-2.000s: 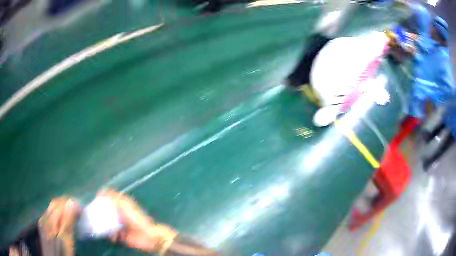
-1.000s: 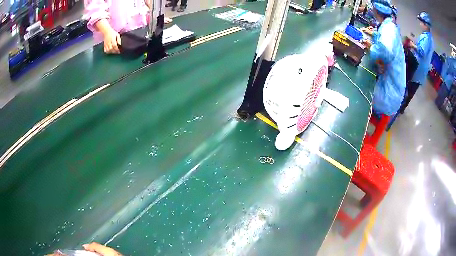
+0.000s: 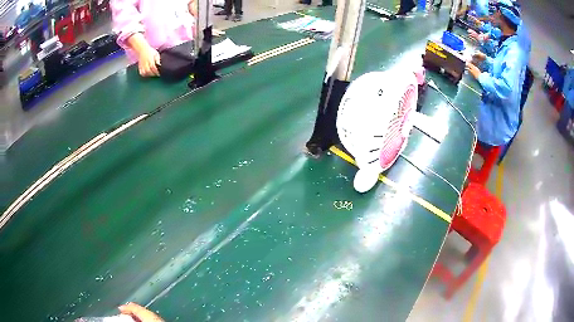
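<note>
Only the fingers of my right hand [image 3: 142, 312] show, cut off by the bottom edge at the lower left. They lie against a whitish-grey, crinkled thing [image 3: 106, 319], which looks like a plastic bag and is mostly out of the picture. My left hand is not in view. Tiny clear or whitish bits [image 3: 189, 205] are scattered over the green bench top [image 3: 277, 220]. A few small yellowish rings [image 3: 343, 205] lie near the fan.
A white and pink desk fan [image 3: 377, 119] stands by a metal post [image 3: 343, 50], its cable trailing to the bench edge. A red stool [image 3: 481, 214] stands at the right. A person in pink [image 3: 167, 25] is across the bench; workers in blue [image 3: 503, 82] are farther right.
Both hands and the whitish thing were in view two seconds ago; they have dropped towards or past the bottom edge as the view shifted and sharpened. Since one second ago little has changed.
</note>
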